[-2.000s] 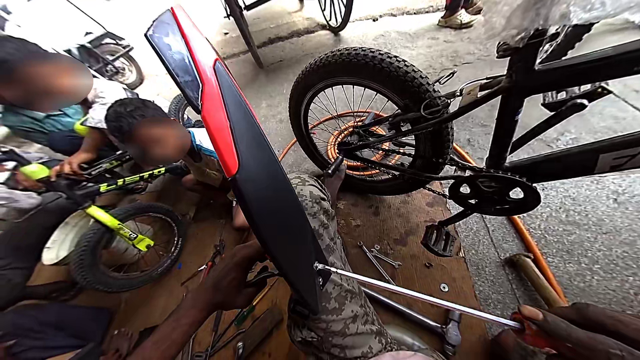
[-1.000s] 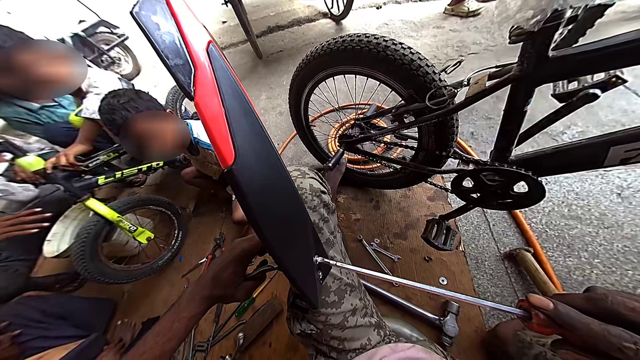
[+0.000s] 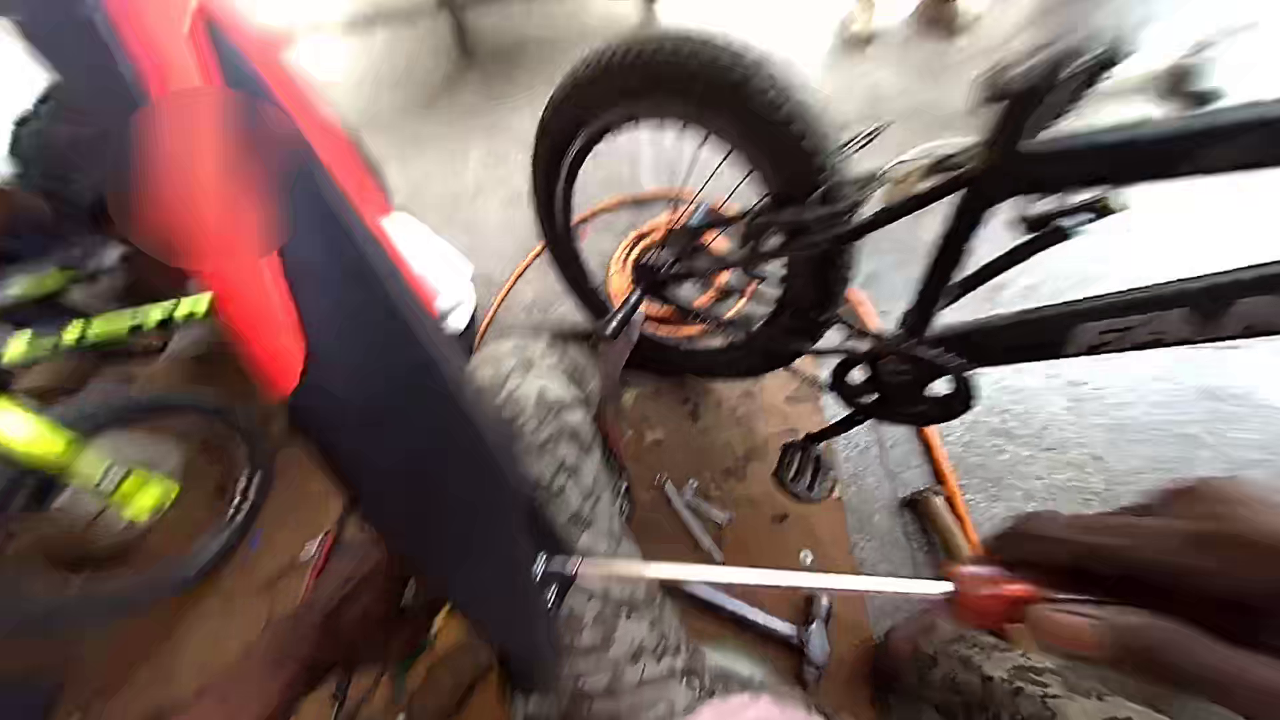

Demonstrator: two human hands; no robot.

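Observation:
The red handle of a long-shafted screwdriver [image 3: 770, 577] is held in my right hand [image 3: 1150, 580] at the lower right. Its tip meets a small metal fitting [image 3: 557, 575] near the lower end of a black and red bicycle mudguard [image 3: 400, 440]. That mudguard slants from the upper left down across my camouflage-clad leg. My left hand [image 3: 360, 600] is at the mudguard's lower left edge, blurred and partly hidden behind it, with its fingertips out of sight.
A black bicycle [image 3: 1100, 330] with its fat-tyred wheel [image 3: 690, 60] stands at the right. Spanners [image 3: 690, 518] and a hammer [image 3: 815, 635] lie on the brown board [image 3: 720, 420]. An orange hose [image 3: 640, 260] lies coiled beyond the wheel. A yellow-green bicycle [image 3: 90, 460] is at the left.
The mudguard's upper part now covers much of the left side, where people showed more plainly before. The view has shifted and blurred. The screwdriver stays against the fitting.

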